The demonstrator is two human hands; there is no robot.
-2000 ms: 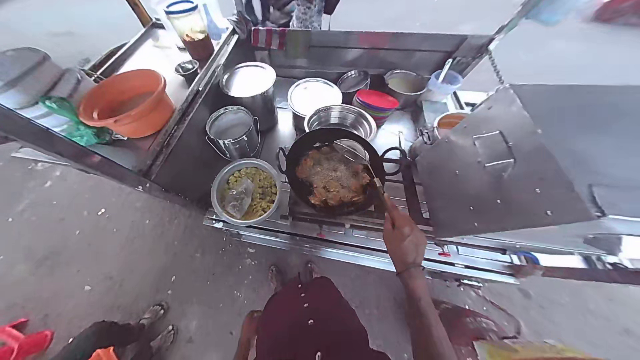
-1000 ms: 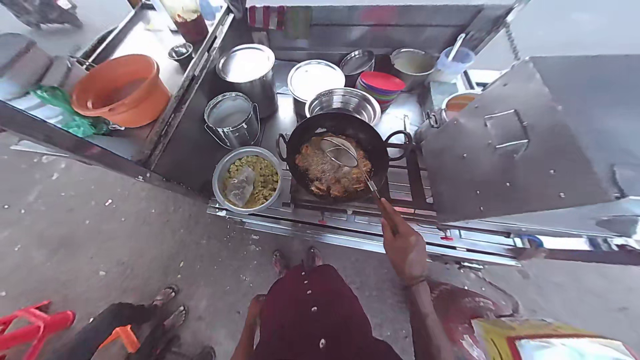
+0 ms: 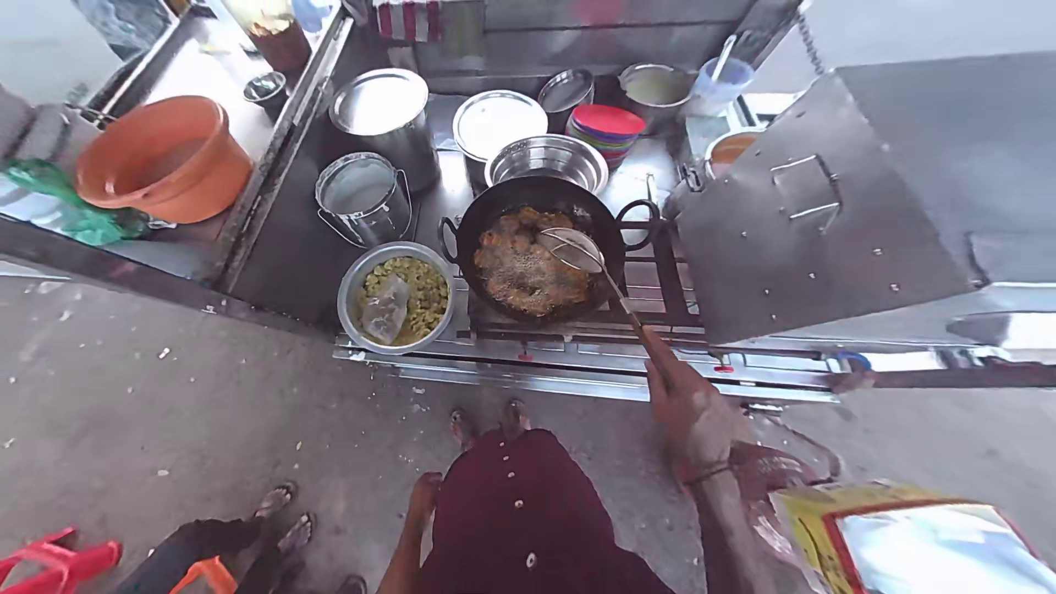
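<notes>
My right hand grips the wooden handle of a wire skimmer, whose round head rests over the right part of a black iron kadai. Browned pieces of food bubble in oil inside the kadai, which stands on a gas burner. My left hand hangs low at my side, beside my maroon shirt, touching nothing on the counter; its fingers are too small and blurred to read. Left of the kadai is a steel bowl of greenish chopped food with a clear plastic bag in it.
Behind the kadai stand a steel basin, lidded steel pots, stacked colored plates and a pail. An orange tub is at the left, a hinged metal panel at the right. Someone's legs show lower left.
The skimmer head has moved from the kadai's upper right edge toward the middle, then slightly right again. My right hand keeps its hold on the handle. The left hand stays low.
</notes>
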